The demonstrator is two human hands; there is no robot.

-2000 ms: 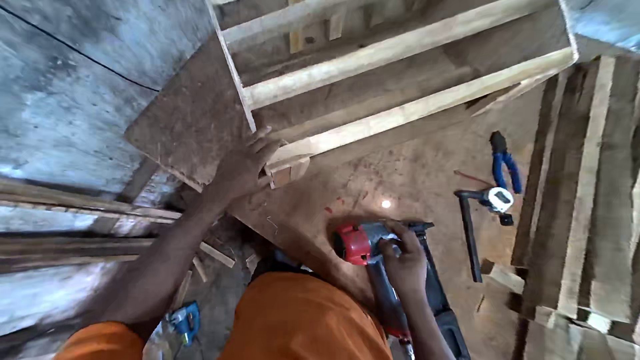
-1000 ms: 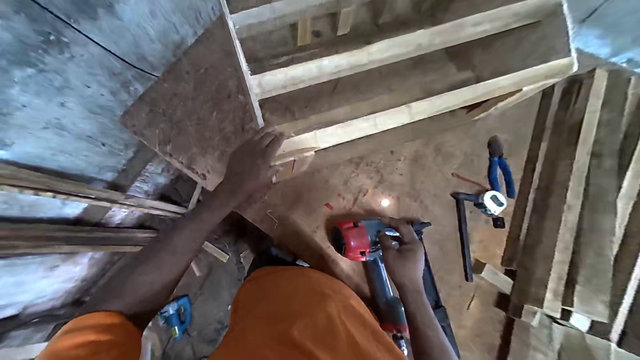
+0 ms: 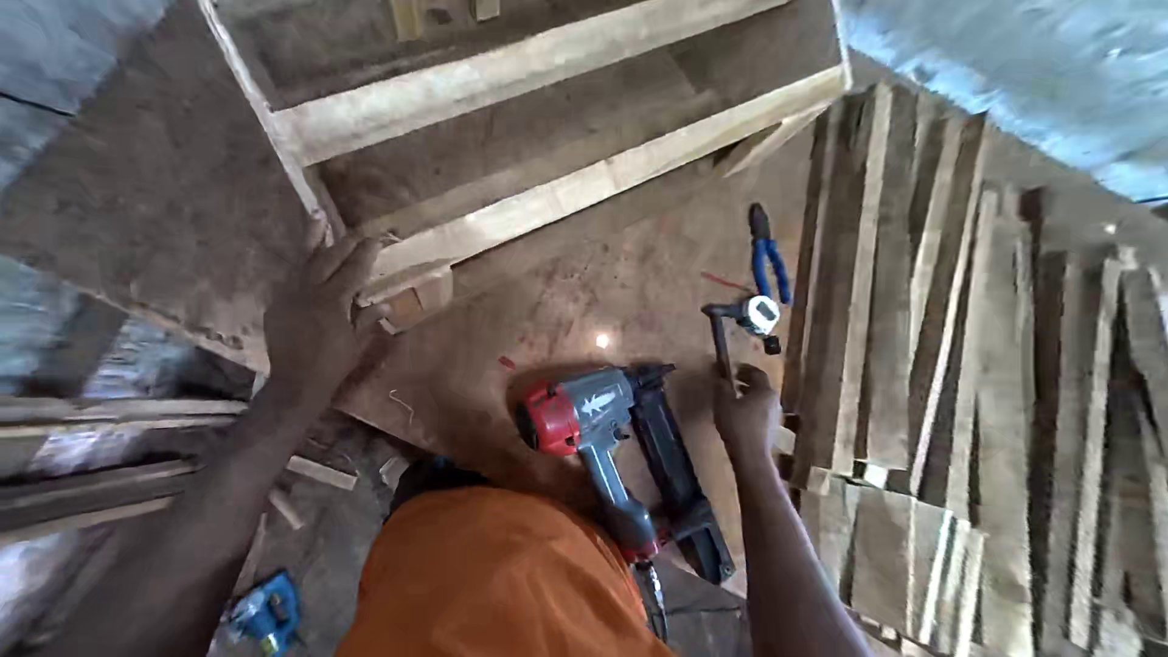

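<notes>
My left hand (image 3: 319,306) grips the near left corner of a slatted wooden frame (image 3: 547,201), beside a small wood block (image 3: 418,299). With my right hand (image 3: 748,406) I hold the lower end of a dark L-shaped metal bar (image 3: 721,339). Left of that hand, a red and grey pneumatic nailer (image 3: 593,411) with a black magazine lies on the wooden worktop (image 3: 547,301). A round white-faced tape measure (image 3: 759,315) touches or nearly touches the top of the bar. Blue-handled pliers (image 3: 768,255) rest just above it.
Many wood strips (image 3: 967,365) are stacked along the right side, with short offcuts (image 3: 885,547) near them. More boards (image 3: 109,456) lie at the left. A blue power tool (image 3: 266,613) sits on the floor at lower left. An air hose (image 3: 655,593) runs from the nailer.
My right hand has let go of the nailer, moved right and taken hold of the dark metal bar. My left hand remains at the frame's corner.
</notes>
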